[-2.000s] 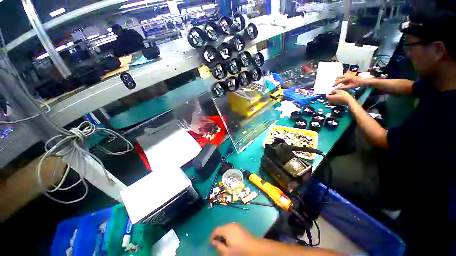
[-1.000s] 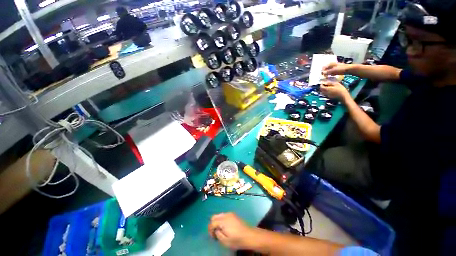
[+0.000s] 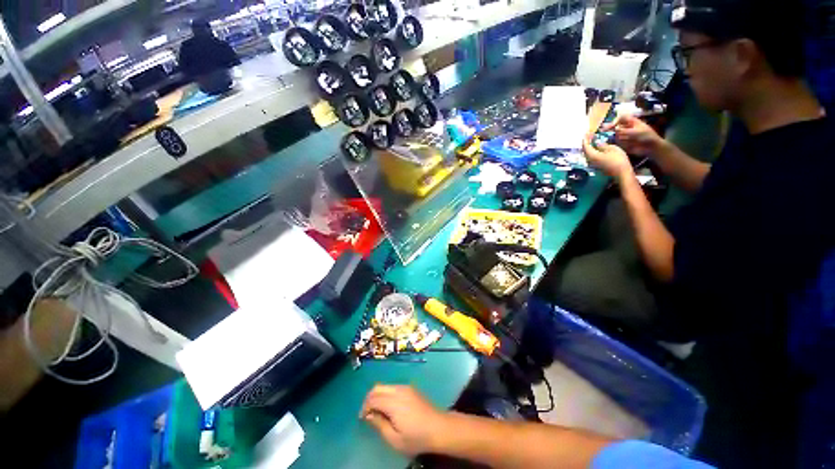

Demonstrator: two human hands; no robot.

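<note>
My right hand [image 3: 400, 419] reaches in from the lower right and rests low over the green mat [image 3: 335, 414], fingers curled down. Whether anything is between the fingertips is hidden. My left hand is out of the picture. Beyond my right hand a clear round jar [image 3: 395, 312] of small pieces stands with loose gold and white components [image 3: 399, 343] around it. Right of the jar lies an orange electric screwdriver [image 3: 461, 326] with a black cable. A white paper sheet [image 3: 279, 443] lies left of my hand.
White-topped box [image 3: 245, 355] and blue and green bins [image 3: 128, 429] at left. Dark station [image 3: 487, 278], yellow tray [image 3: 495, 231] and clear divider [image 3: 400, 212] behind. Round black units [image 3: 358, 71] stacked on the shelf. Blue crate [image 3: 612, 362] below; a person [image 3: 732, 183] works at right.
The view has shifted, so the bench items sit further left. A dark bit seen at my right fingers two seconds ago is no longer distinct. The other person's hands now hold a brownish piece.
</note>
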